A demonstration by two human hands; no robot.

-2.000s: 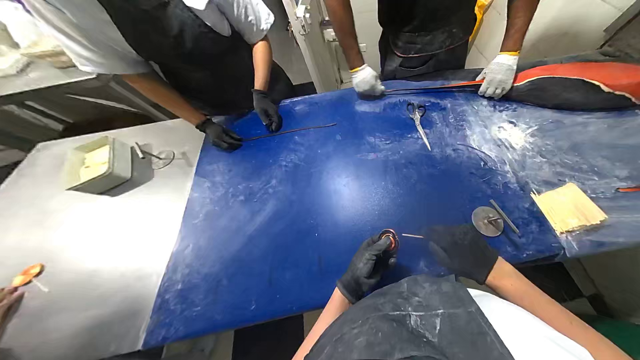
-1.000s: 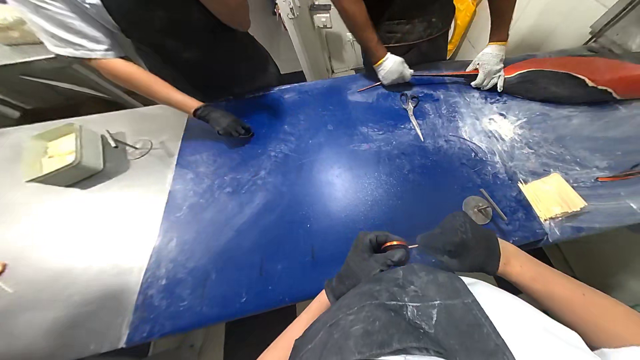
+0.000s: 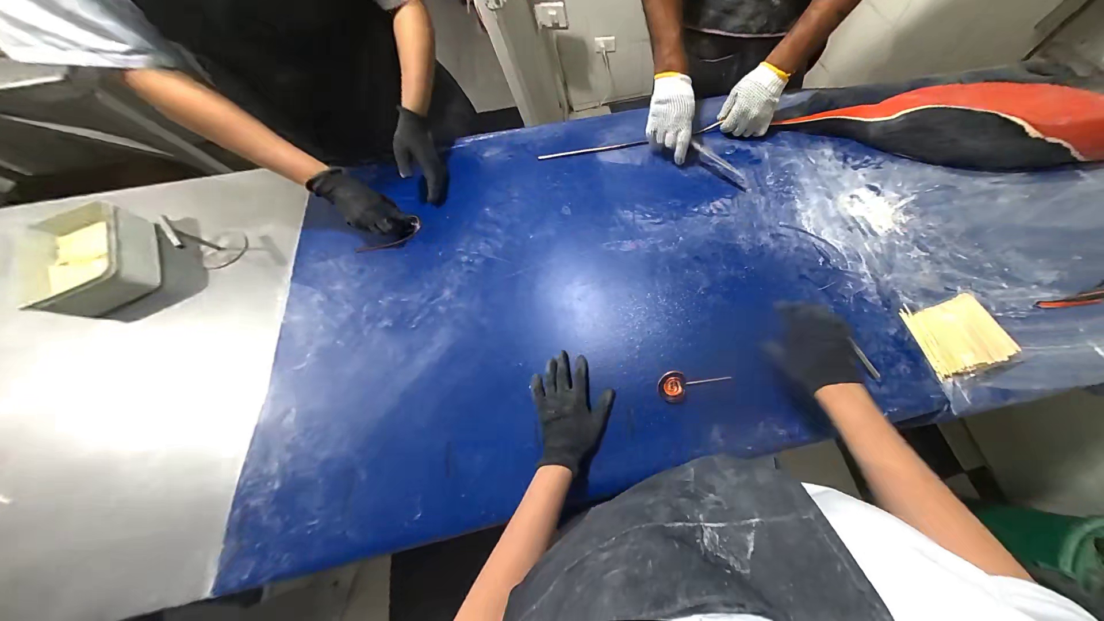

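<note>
My left hand, in a black glove, lies flat on the blue table surface with its fingers spread and nothing in it. To its right, a spiral candy lollipop, reddish with a dark rim, rests with its stick pointing right, touched by neither hand. My right hand, also black-gloved, is blurred over the spot right of the lollipop; its fingers and anything under them cannot be made out. A thin metal bar shows just past it. The round metal disc seen there earlier is hidden.
Across the table, a white-gloved co-worker handles a thin dark strand by the scissors; another in black gloves bends a strand. Wooden sticks lie right, before a large red-and-black candy mass. A bin stands left.
The lollipop, between my hands one second ago, now lies on the table. My left hand has let go and opened flat; my right hand has moved right. The co-worker's white glove is now at the scissors.
</note>
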